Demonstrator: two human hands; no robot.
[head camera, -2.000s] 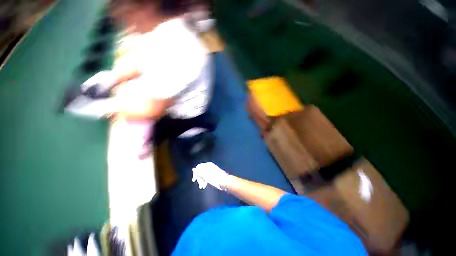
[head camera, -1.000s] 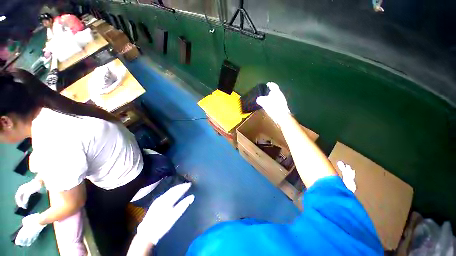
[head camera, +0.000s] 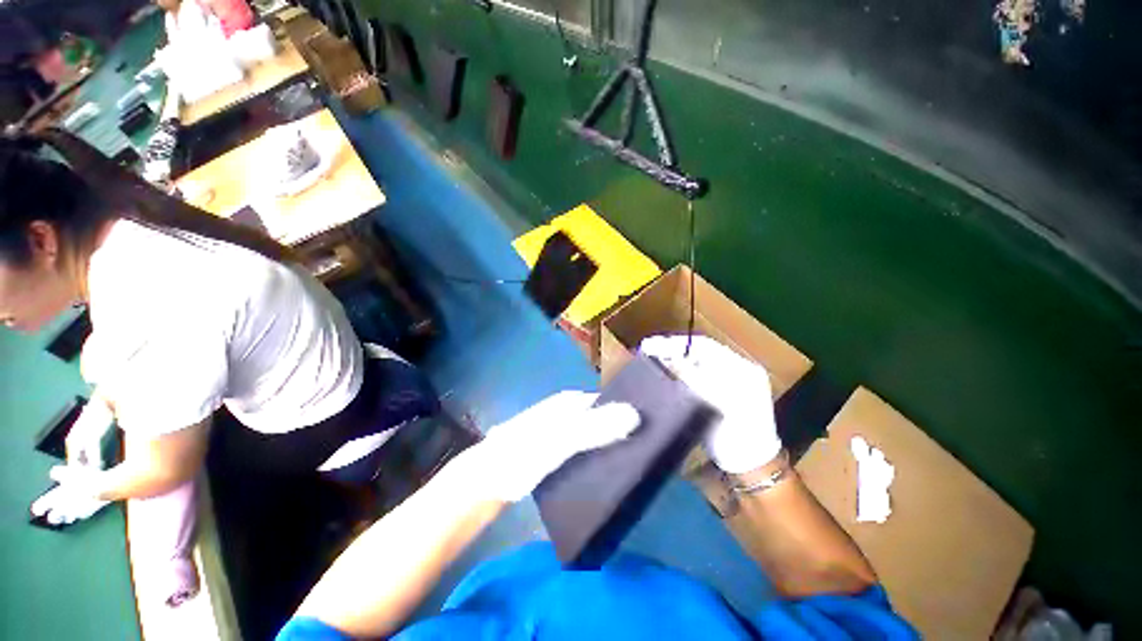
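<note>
A black box-shaped housing (head camera: 614, 470) is held in front of my chest, tilted, with a plain face up. My left hand (head camera: 551, 438), in a white glove, grips its left side with the thumb on top. My right hand (head camera: 726, 401), also in a white glove, is at its upper right edge, where a thin wire from the dark triangular hanger (head camera: 639, 138) comes down to my fingers. The right fingertips are partly hidden, so whether they hold housing, wire or both is unclear. Another black housing (head camera: 560, 276) is in front of the yellow ribbed sheet (head camera: 620, 269).
An open carton (head camera: 751, 336) stands beyond my right hand. A closed carton (head camera: 927, 526) with a white glove (head camera: 870, 480) on top is at the right. A co-worker in white (head camera: 238, 326) leans over the green belt (head camera: 38, 438) at the left. Black parts hang along the green wall.
My left hand has come up and taken hold of a housing. My right hand has moved down and closer. The hanger looks larger and nearer, and the hanging housing has shifted over the yellow sheet.
</note>
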